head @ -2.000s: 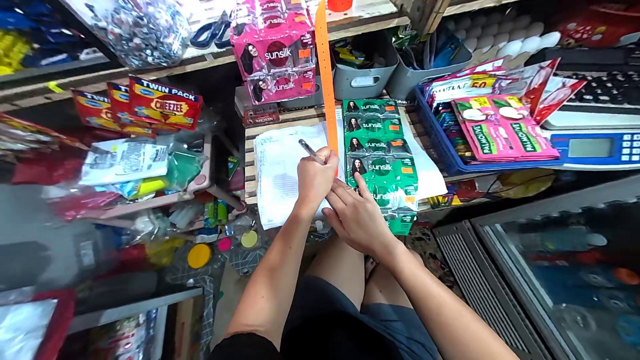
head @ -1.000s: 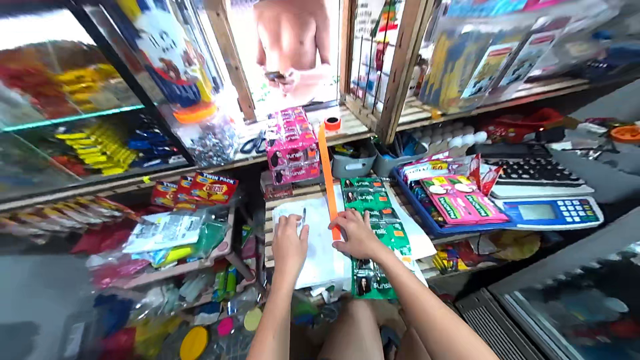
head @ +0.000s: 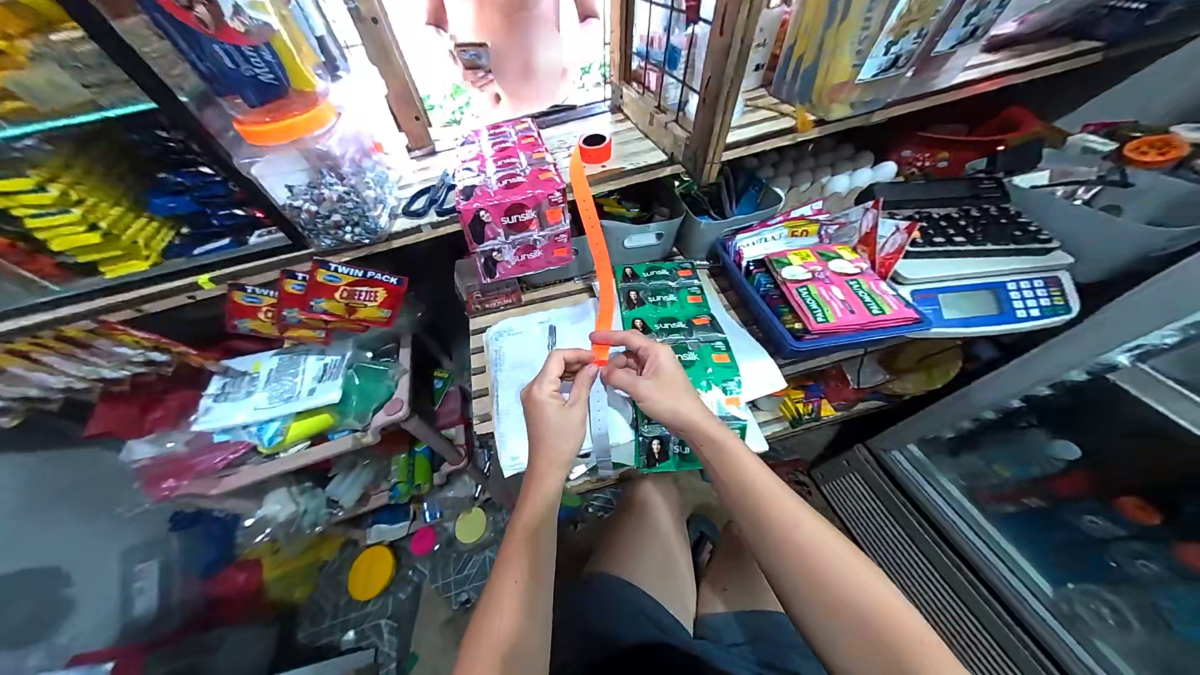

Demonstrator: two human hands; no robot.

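Observation:
Both hands meet at the lower part of an orange strip of price stickers [head: 601,272], which runs up to its roll [head: 595,148] on the wooden ledge. My left hand [head: 558,403] pinches the strip's edge between thumb and finger. From the other side, my right hand [head: 652,375] grips the strip with thumb and forefinger. Below the fingers hangs a pale, bare length of backing [head: 600,427]. Under the hands lie white papers [head: 516,394] with a pen [head: 551,337] on them. To the right is a row of green Sunsilk sachets [head: 666,300], several bearing small orange stickers.
Pink Sunsilk sachets [head: 514,220] are stacked behind the papers. A blue basket [head: 816,342] of sachets and a digital scale [head: 994,305] stand at the right, with egg trays [head: 825,173] behind. A person [head: 516,47] holding a phone is beyond the window opening. Twin-pack snacks [head: 356,292] hang left.
Two seconds ago my left hand held the pen over the papers; now the pen lies there. Both hands have come together on the orange strip. The view has tilted up.

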